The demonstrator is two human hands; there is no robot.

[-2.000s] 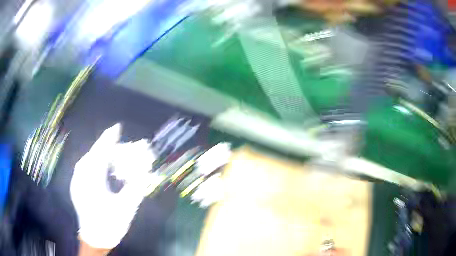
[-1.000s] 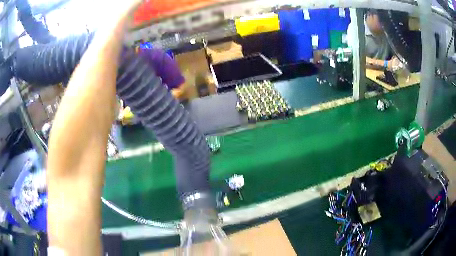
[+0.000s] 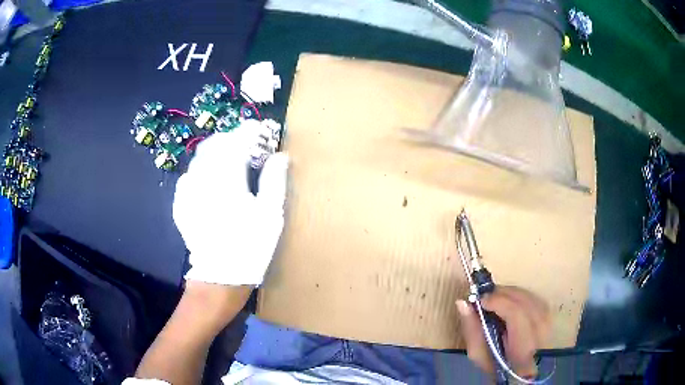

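Observation:
My left hand (image 3: 229, 203), in a white glove, is closed around a white housing with metal contacts (image 3: 263, 141) at the left edge of the cardboard sheet (image 3: 360, 210). A second white housing (image 3: 260, 83) lies just above it on the black mat. Several small green circuit boards (image 3: 212, 107) with red wires lie beside and partly behind the glove. My bare right hand (image 3: 511, 327) holds a soldering iron (image 3: 472, 252) over the lower right of the cardboard, tip pointing up and away. A thin feed tube runs along the iron.
A clear extraction hood (image 3: 511, 113) hangs over the cardboard's upper right. Lead wires (image 3: 652, 210) lie at the far right. Rows of small boards (image 3: 24, 150) line the black mat's (image 3: 98, 98) left side. A dark bin (image 3: 75, 301) with clear bags is at lower left. A green conveyor (image 3: 638, 68) runs behind.
The view has swung down from the conveyor to the cardboard. The raised bare arm is gone from the upper left; both hands now show low over the bench, the right with the iron.

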